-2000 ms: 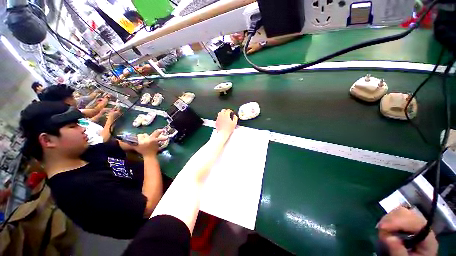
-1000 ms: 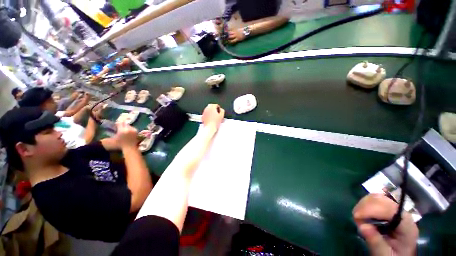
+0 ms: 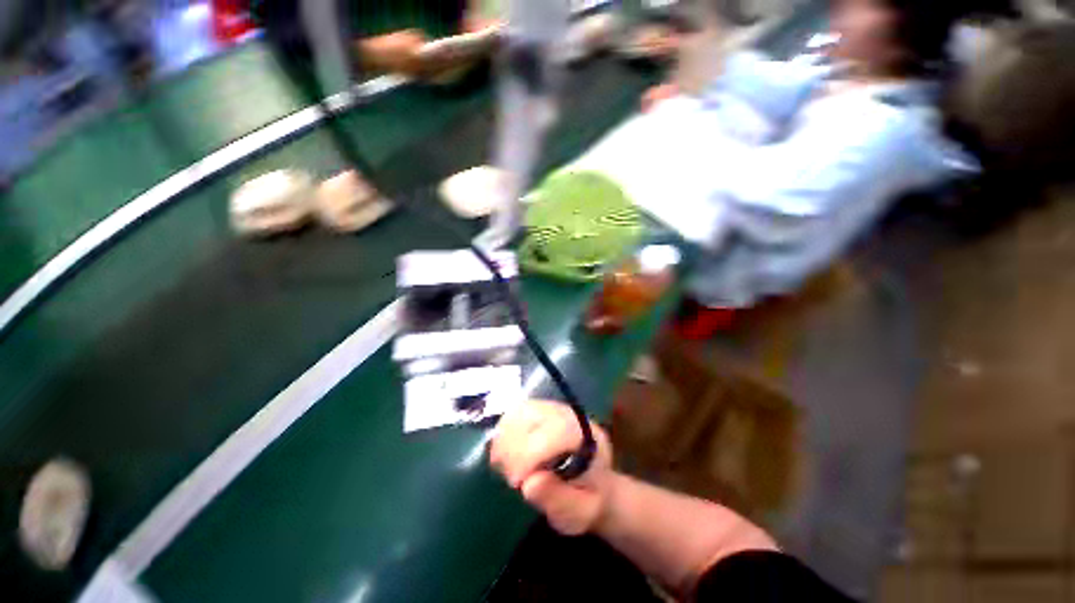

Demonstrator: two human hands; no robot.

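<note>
The picture is blurred. My right hand (image 3: 552,463) is closed in a fist around the electric screwdriver, whose black cord (image 3: 536,342) rises from the fist; the driver's body and tip are hidden. The hand is over the front edge of the green bench, just in front of the silver-white and black screw feeder (image 3: 460,344). My left hand is out of the picture. Cream plug-in housings lie on the dark green belt: one at the lower left (image 3: 55,514), two side by side at the upper left (image 3: 271,201) (image 3: 351,201), and one behind the feeder (image 3: 474,190).
A light green desk fan (image 3: 580,224) and a bottle of amber liquid (image 3: 633,289) stand beyond the feeder. A person in light blue (image 3: 813,165) sits at the right. Cardboard boxes (image 3: 707,424) are on the floor. A pale rail (image 3: 265,436) divides bench and belt.
The view has swung right. My left arm, the white sheet and the black-clad neighbour have left the picture. The feeder and my right fist now show nearer the middle; fan, bottle and another person have appeared.
</note>
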